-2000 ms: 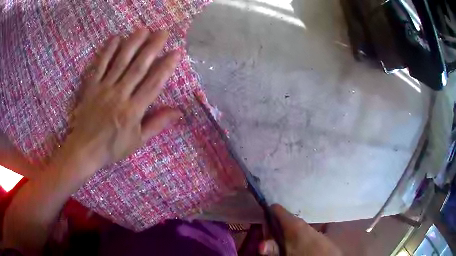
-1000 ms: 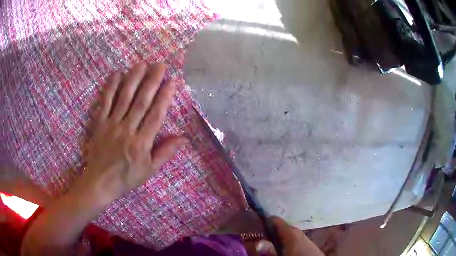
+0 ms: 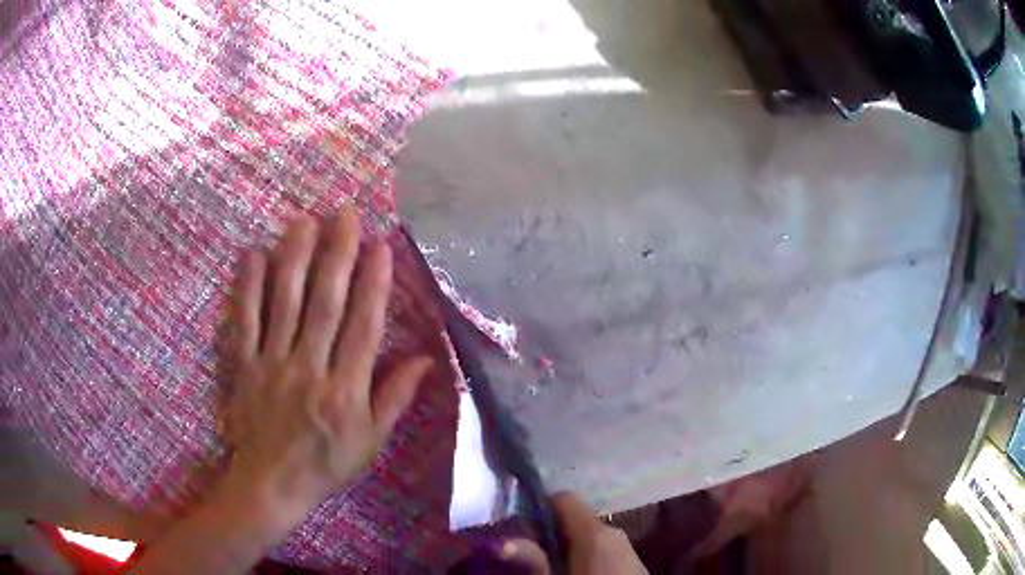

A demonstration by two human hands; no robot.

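Observation:
Pink tweed fabric [image 3: 146,292] lies right side up over the left of the table. My left hand [image 3: 320,354] lies flat on it, fingers spread, holding nothing. My right hand [image 3: 584,539], cut off by the bottom edge, holds fabric shears [image 3: 500,421], whose long dark blades point up and left along the fabric's right edge. A thin frayed pink-white offcut [image 3: 483,322] lies just right of the blades. A bright white patch [image 3: 474,466] shows between the fabric edge and the shears. The handles are mostly hidden by my right hand.
The pale grey speckled table [image 3: 719,281] has a curved near edge. A dark iron [image 3: 877,56] stands at the top right, partly cut off. Sunlight falls across the fabric's top. A thin rod [image 3: 935,348] runs beside the table's right edge. Purple clothing shows at the bottom.
The fabric, table and both hands have shifted in view. The shears have moved down and left, at a steeper angle. The offcut strip now stands out more from the fabric edge, and sunlight covers more fabric.

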